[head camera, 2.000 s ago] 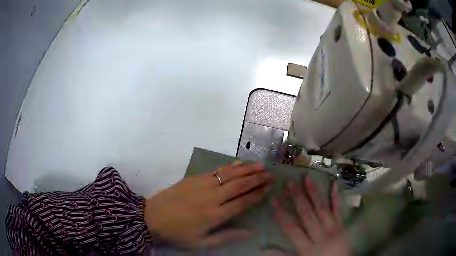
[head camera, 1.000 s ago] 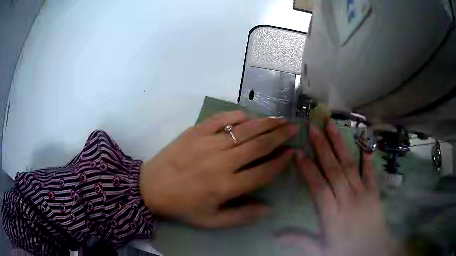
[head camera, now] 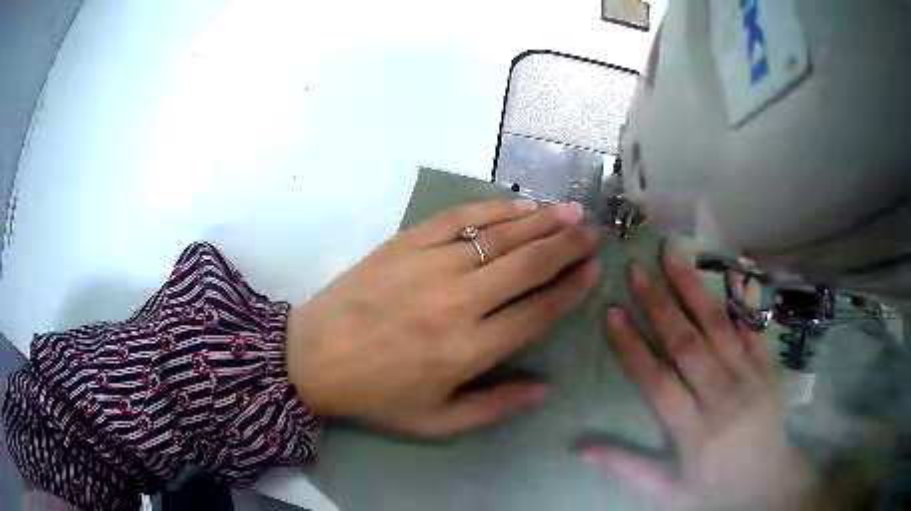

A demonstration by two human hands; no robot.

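Note:
The green fabric panel lies flat under both hands, with a corner showing above my left hand. My left hand, with a ring on one finger, lies flat on the cloth, fingertips near the needle plate. My right hand lies on the cloth to its right, fingers spread, slightly blurred. Neither hand grips the cloth. The presser foot and needle are just above my fingertips, partly hidden under the cream-white machine head.
The white table extends left and behind, its curved edge at the far left. A small tan block is at the top. The thread tension assembly sticks out at the right, close to my right hand.
The view has moved closer to the needle area. Against the machine, the cloth and my left hand have shifted slightly away from me, covering more of the plate. The fingers of my right hand have spread.

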